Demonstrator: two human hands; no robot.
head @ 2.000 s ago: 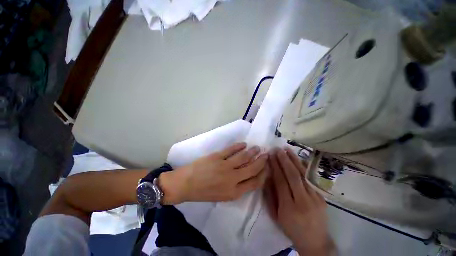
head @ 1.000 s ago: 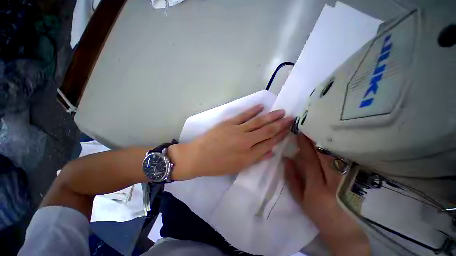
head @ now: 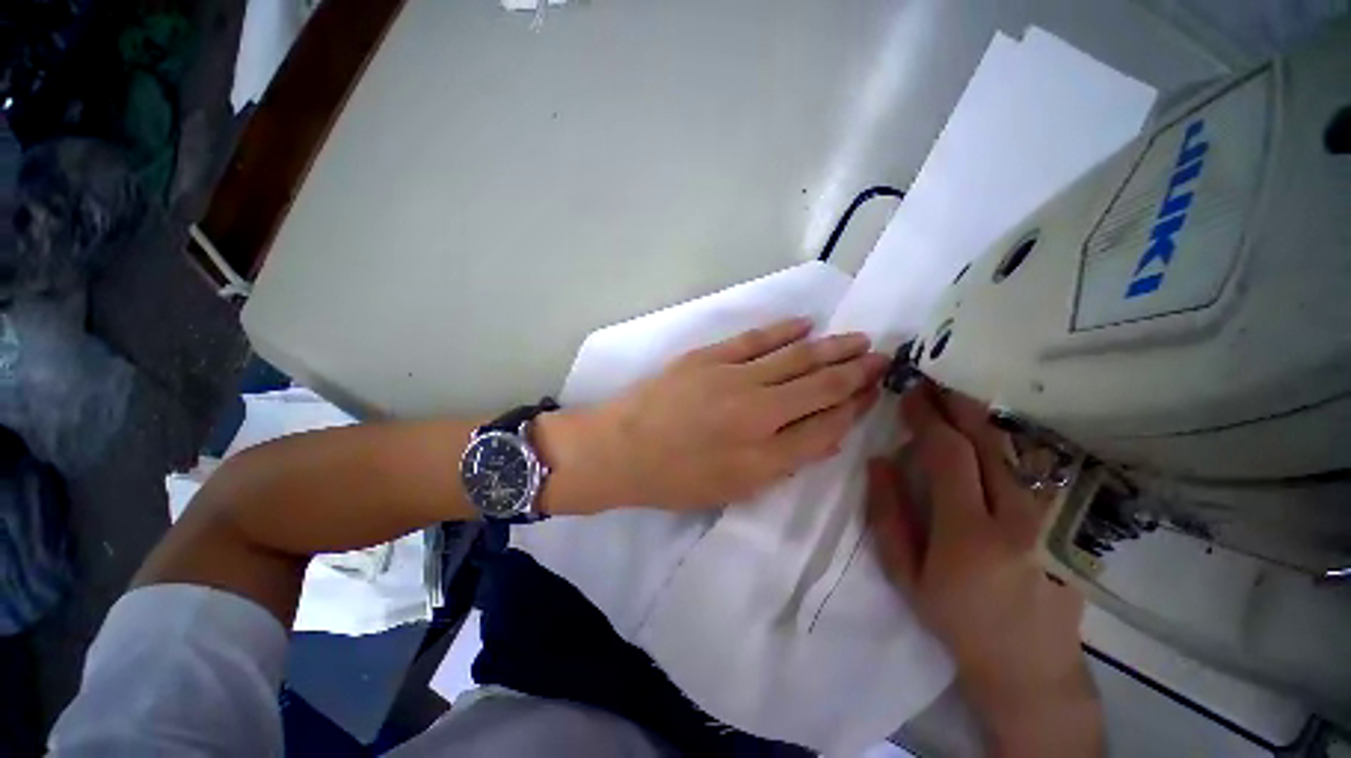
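Note:
A white fabric panel [head: 711,319] lies under both hands and hangs over the table's front edge, with thin dark lines on its lower part. A long white strip [head: 985,163] runs from the needle area up and right beside the machine head. My left hand [head: 741,415] lies flat on the panel, fingertips at the presser foot [head: 901,367]. My right hand [head: 971,548] is on the cloth just below the foot, fingers bent, its fingertips partly hidden under the machine head [head: 1185,356]. The needle cannot be made out.
The pale table [head: 563,193] has a brown wooden edge [head: 289,141] at left. A dark curved wire [head: 852,215] stands behind the panel. Folded white pieces [head: 363,585] lie below my left forearm. Plastic bags [head: 67,356] are at far left.
The machine head and hands appear further right and larger in view than two seconds ago. The white strip shows more broadly beside the head. Both hands remain on the cloth by the foot.

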